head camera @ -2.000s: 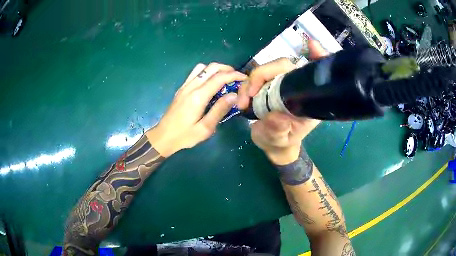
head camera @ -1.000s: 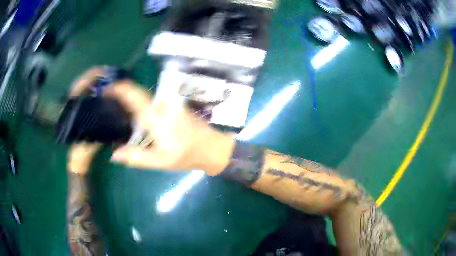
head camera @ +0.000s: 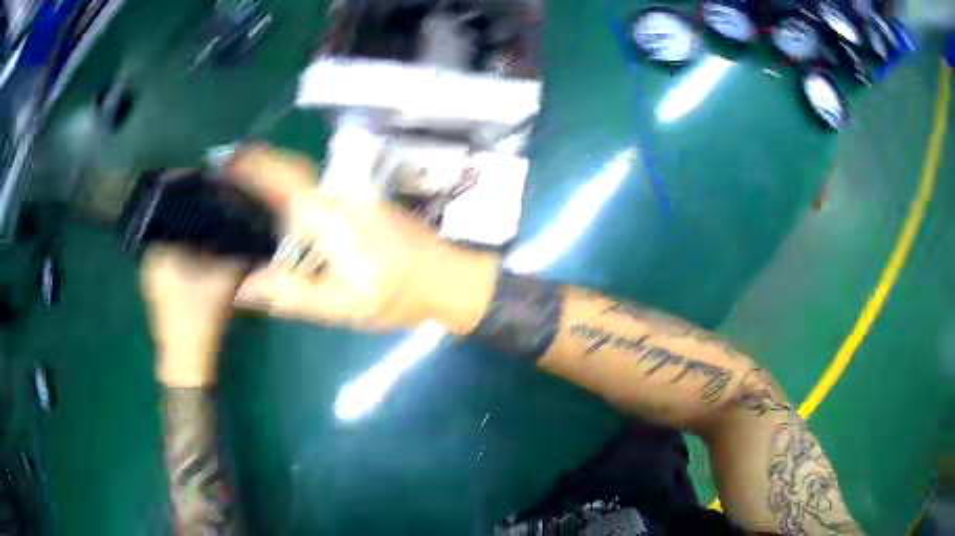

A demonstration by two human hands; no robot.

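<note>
A thick black ribbed body, which looks like the electric screwdriver [head camera: 199, 213], is at the left and blurred. My right hand [head camera: 351, 257] reaches across from the right with its fingers and thumb around the right end of this body. My left hand [head camera: 186, 283] is below and behind the black body. Its fingers are mostly hidden, so I cannot tell what they hold. A small pale blurred spot shows above the black body. No circuit board can be made out.
A white box [head camera: 419, 92] with a dark open top stands beyond my right hand. Black units with white round faces [head camera: 665, 37] lie at the upper right. A thin blue line [head camera: 651, 147] runs on the green bench. Blurred dark objects are at the left. A yellow floor line [head camera: 874, 304] is at the right.
Since two seconds ago the view has swung, and the hands and black tool now appear at the left. Since one second ago the black body sits slightly higher, and the blue patch above it no longer shows.
</note>
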